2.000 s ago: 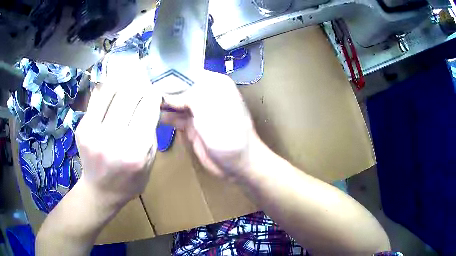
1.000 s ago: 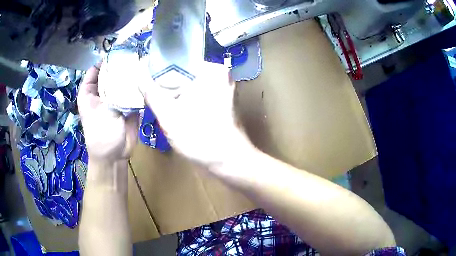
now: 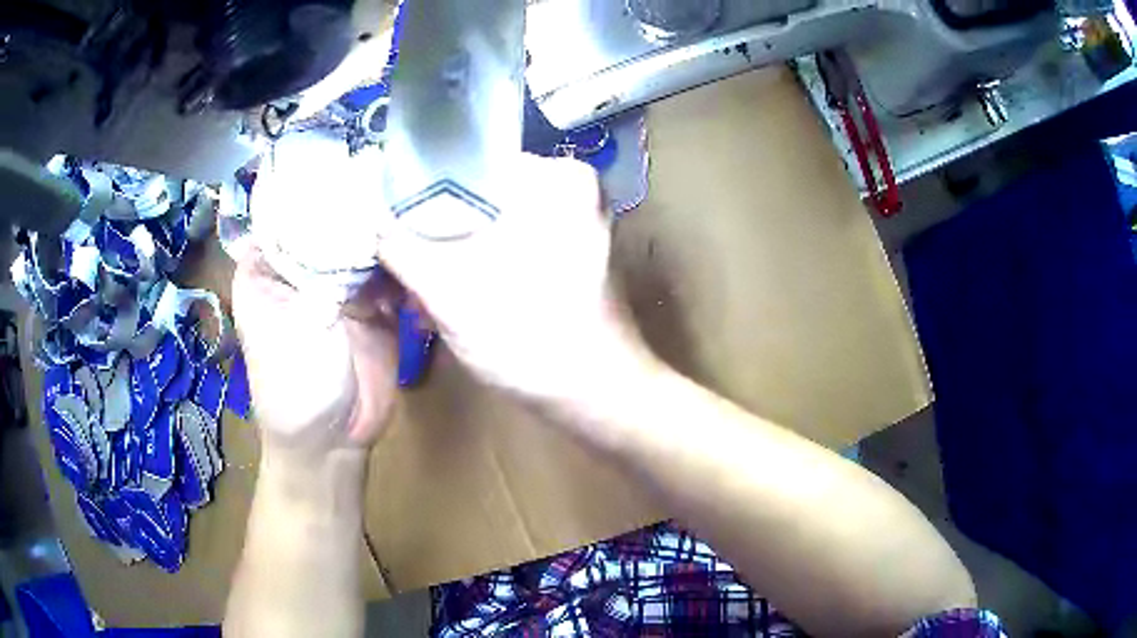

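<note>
A small blue piece (image 3: 415, 349) shows between my hands, under the pale machine head cover (image 3: 456, 112) with its chevron mark. My left hand (image 3: 306, 361) is at the piece's left side, below the round white machine part (image 3: 318, 206), with thumb and fingers closed at its edge. My right hand (image 3: 524, 280) covers the upper part of the piece from the right. Its fingertips are hidden, and so are the needle and presser foot. A blue and grey key-ring pouch (image 3: 632, 175) lies behind my right hand.
Pale curved strips (image 3: 112, 256) are heaped at the left, with stacked blue and grey panels (image 3: 137, 436) below them. Brown cardboard (image 3: 773, 274) covers the table. The machine body (image 3: 698, 62) crosses the top. A red-handled tool (image 3: 873, 156) is right of the cardboard; blue cloth (image 3: 1022, 361) hangs beyond.
Since one second ago my left hand has moved right and closed in at the blue piece. The piece's ring and clasp, visible then, are now hidden. My right hand has shifted slightly.
</note>
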